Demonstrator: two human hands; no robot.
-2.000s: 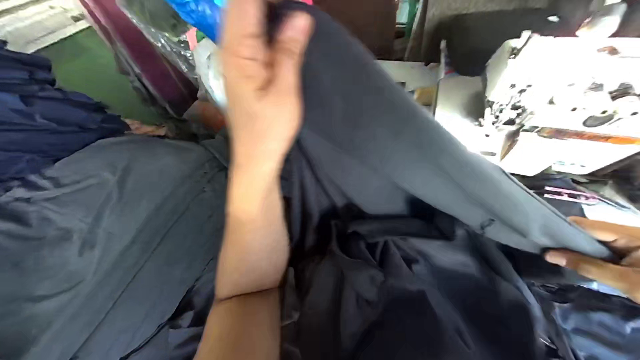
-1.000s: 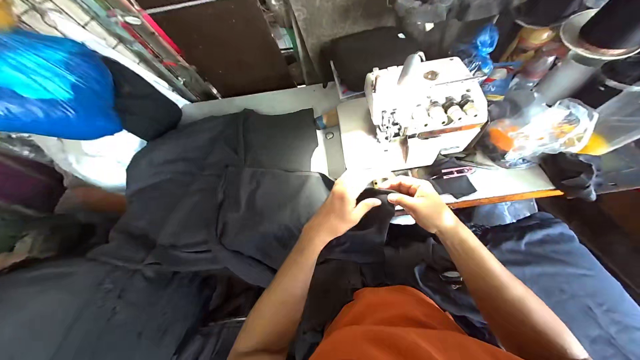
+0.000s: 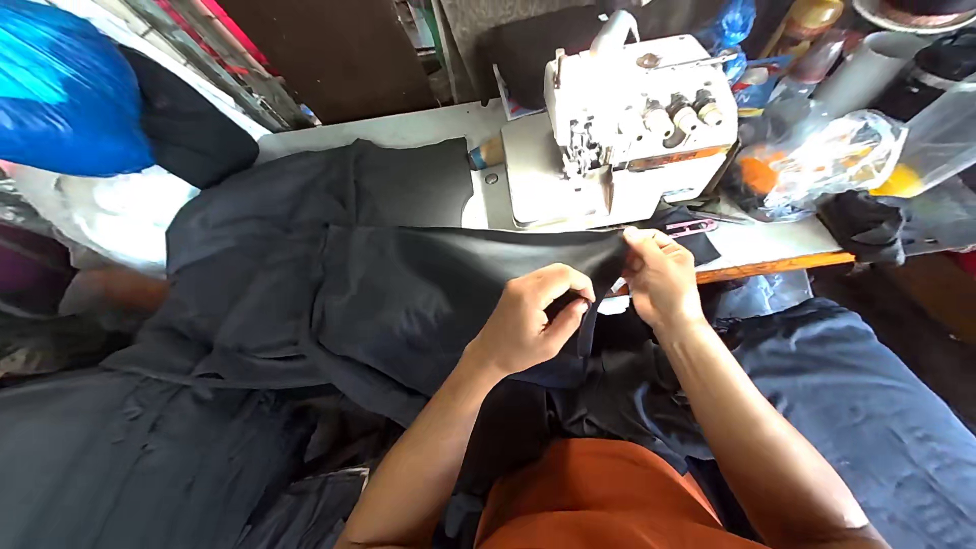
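Note:
A dark grey fabric piece [image 3: 442, 297] lies spread over the left part of the white table and hangs down its front. My right hand [image 3: 663, 278] pinches the upper right corner of this cloth between thumb and fingers, just in front of the overlock sewing machine [image 3: 640, 122]. To its left, my left hand [image 3: 537, 316] is at the cloth's right edge with thumb and forefinger curled together, seemingly pinching that edge. Beneath the machine's presser foot no cloth shows. A pink-handled tool [image 3: 690, 226] lies by the machine on a dark scrap.
Blue plastic-wrapped bundle [image 3: 69, 91] at the upper left. Plastic bags [image 3: 831, 164], bottles and thread cones crowd the table's right end. Dark cloth piles lie at the lower left and over the right side [image 3: 854, 404]. The table's wooden front edge [image 3: 778, 265] runs below the machine.
Two seconds ago the cloth was stretched up between my hands. One second ago my hands were close together at its edge; now they are farther apart. The view has shifted strongly since the first frame.

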